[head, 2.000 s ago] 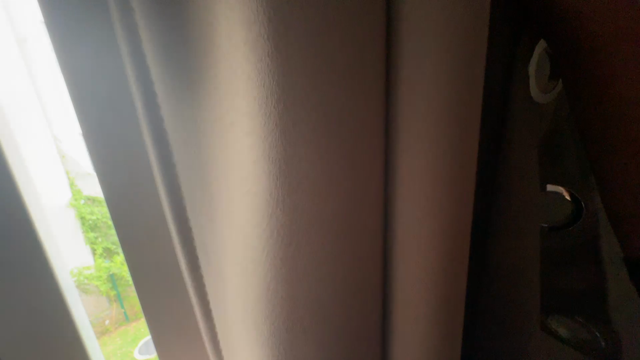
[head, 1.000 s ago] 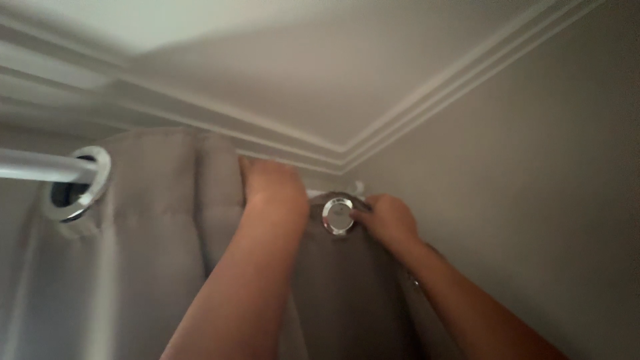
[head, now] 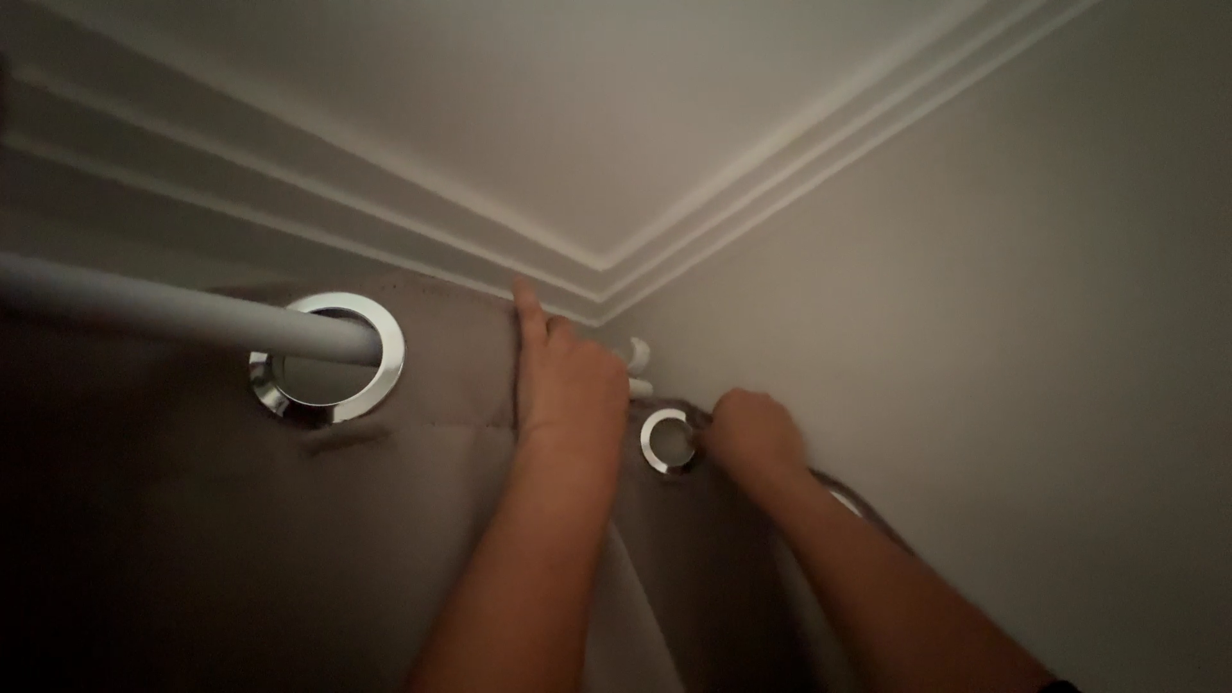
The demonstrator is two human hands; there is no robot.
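A grey-brown grommet curtain hangs from a white curtain rod, which passes through a shiny metal grommet at the left. My left hand is at the curtain's top edge near the rod's end, index finger pointing up; the other fingers are curled and their hold is hidden. To the right, my right hand grips the curtain's top edge beside a smaller-looking grommet. No rod shows through that grommet. Part of another grommet shows behind my right forearm.
A white rod bracket sits near the corner, just right of my left hand. Stepped crown moulding runs along the ceiling to the corner. A plain wall stands at the right.
The view has swung up from the curtain and window to the ceiling corner. Since one second ago, my left hand's index finger has come to point upward; my right hand still holds the curtain edge.
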